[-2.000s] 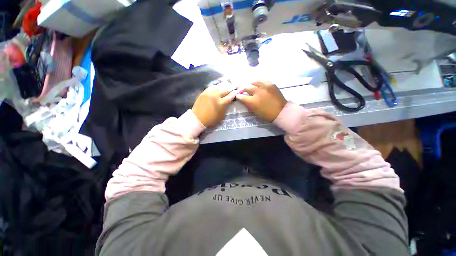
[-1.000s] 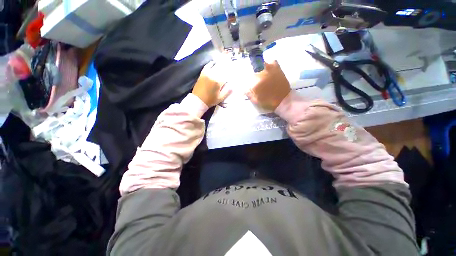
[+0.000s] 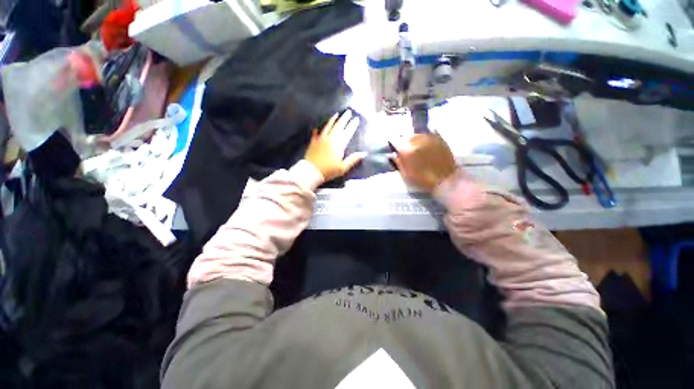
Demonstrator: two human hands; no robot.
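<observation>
The part-sewn black garment (image 3: 262, 95) lies on the table left of the needle, draped over the front edge. A narrow dark part reaches between my hands. My left hand (image 3: 333, 149) lies flat on the cloth with fingers spread, left of the needle area. My right hand (image 3: 424, 161) is curled at the cloth's right end, its fingertips closed on the edge, just in front of the presser foot area (image 3: 396, 105). Glare washes out the cloth near the needle. The white sewing machine head (image 3: 479, 67) extends to the right.
Black-handled shears (image 3: 542, 171) lie right of my right hand, beside a blue and red tool (image 3: 601, 186) and a dark square item (image 3: 536, 112). White strips (image 3: 141, 178) are piled at left. A black heap (image 3: 76, 266) sits below them. A pink object (image 3: 554, 7) is on the machine head.
The camera view has shifted, so the machine and table sit lower. My left fingers have spread flat on the black cloth, and dark cloth now shows between my hands. My right hand has curled closer.
</observation>
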